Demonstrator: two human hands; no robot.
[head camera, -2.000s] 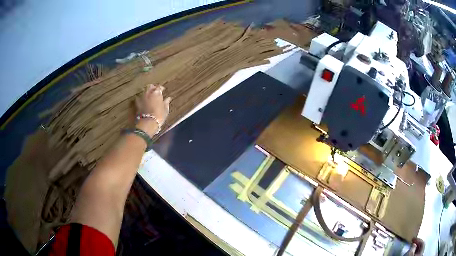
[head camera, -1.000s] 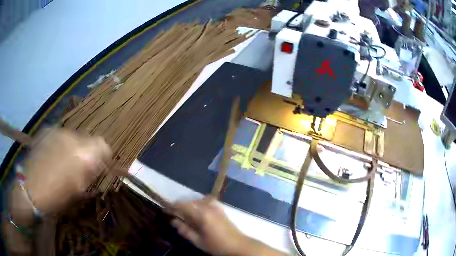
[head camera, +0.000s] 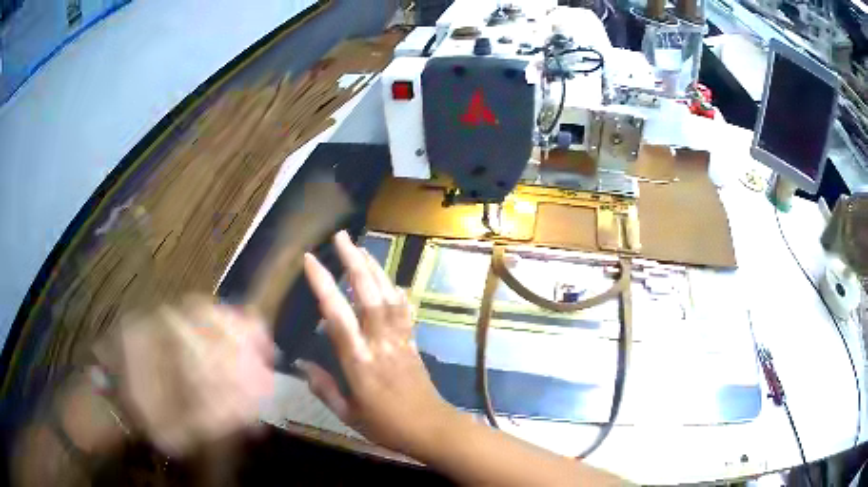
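Note:
My left hand is blurred at the lower left, closed around a brown strap that runs blurred up and right over the black mat. My right hand is right of it, fingers apart, over the mat and the template's left edge. Two other bag handles hang in U loops from the clamp frame. A brown bag panel lies under the pattern sewer's head, the needle area lit.
Many brown straps or panel edges lie fanned at the left. The clear template lies before the machine. Thread snips and a black cord lie at right. A control screen and a small fan stand at the right.
The view has swung right. My left hand has left the panel pile and a strap is now in it. My right hand has come off the strap and opened.

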